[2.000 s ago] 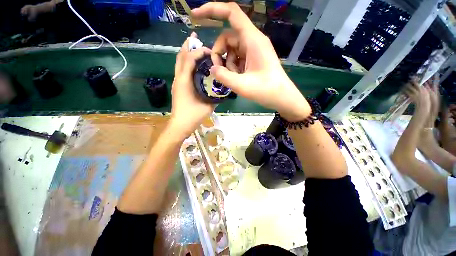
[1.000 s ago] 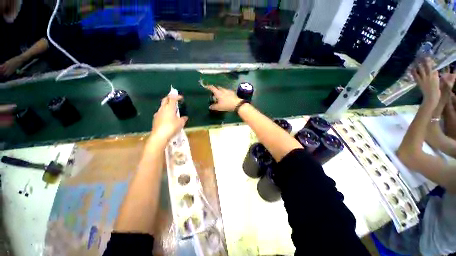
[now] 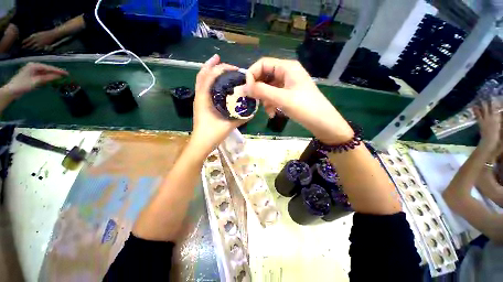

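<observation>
My left hand [image 3: 208, 104] holds a black cylindrical housing [image 3: 223, 91] above the near edge of the belt, its open end facing me. A pale piece shows in the housing's open end. My right hand [image 3: 276, 91] has its fingertips pinched at the housing's rim, on a small pale piece as far as I can tell; the fingers partly hide it. White strips with round cut-outs [image 3: 230, 206] hang below my left hand and reach down over the bench. Their upper ends are hidden behind the hand.
Several black housings [image 3: 315, 199] stand on the cream sheet at right, partly behind my right forearm. More housings [image 3: 121, 96] stand on the green belt [image 3: 151, 113]. A hammer [image 3: 73, 158] lies left; spare strips [image 3: 416, 206] lie right. Other people's hands show at both sides.
My right hand has come back from the belt to my left hand, which now holds a housing up. The strips have swung lower and fanned apart. Another person's hand now reaches over the belt at left.
</observation>
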